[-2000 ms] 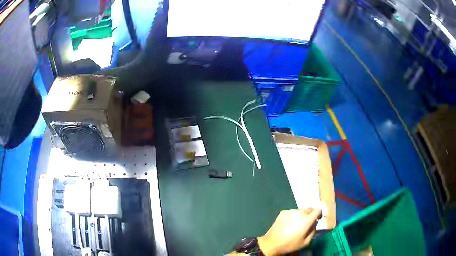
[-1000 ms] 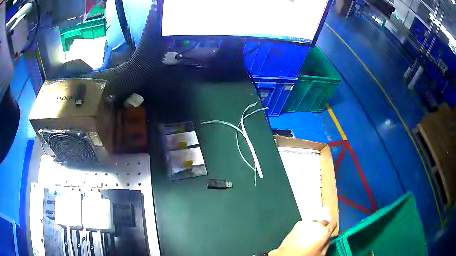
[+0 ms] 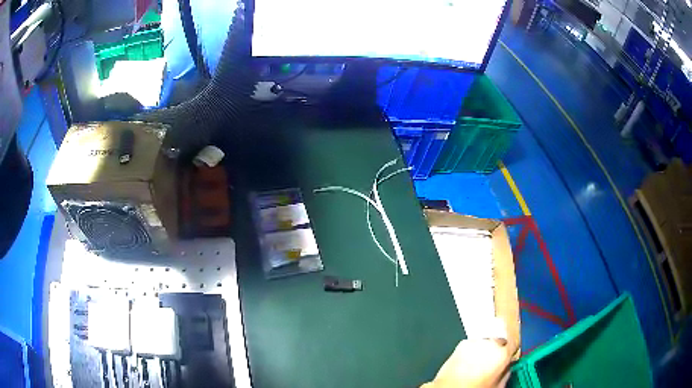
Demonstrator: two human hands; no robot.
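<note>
My right hand [image 3: 472,365] is at the bottom, cut off by the frame edge. It rests at the near end of the shallow open carton [image 3: 513,288], fingers curled over its white inside; whether it grips anything cannot be told. My left hand is out of the picture. Two white power adapters [image 3: 154,332] sit side by side in the dark holding fixture [image 3: 203,333] at lower left, with pale cables running down from them.
The green mat [image 3: 364,333] holds a black USB drive [image 3: 343,285], a clear sample case [image 3: 287,235] and thin white tubing [image 3: 388,227]. A fan box [image 3: 114,216] and reddish-brown block [image 3: 206,201] stand left. A monitor [image 3: 372,30] is behind; a green crate [image 3: 596,352] is at lower right.
The view has shifted, so the bench items sit lower in the picture. My right hand has moved slightly toward the bottom edge, and its wrist is now cut off. The adapters remain in the fixture.
</note>
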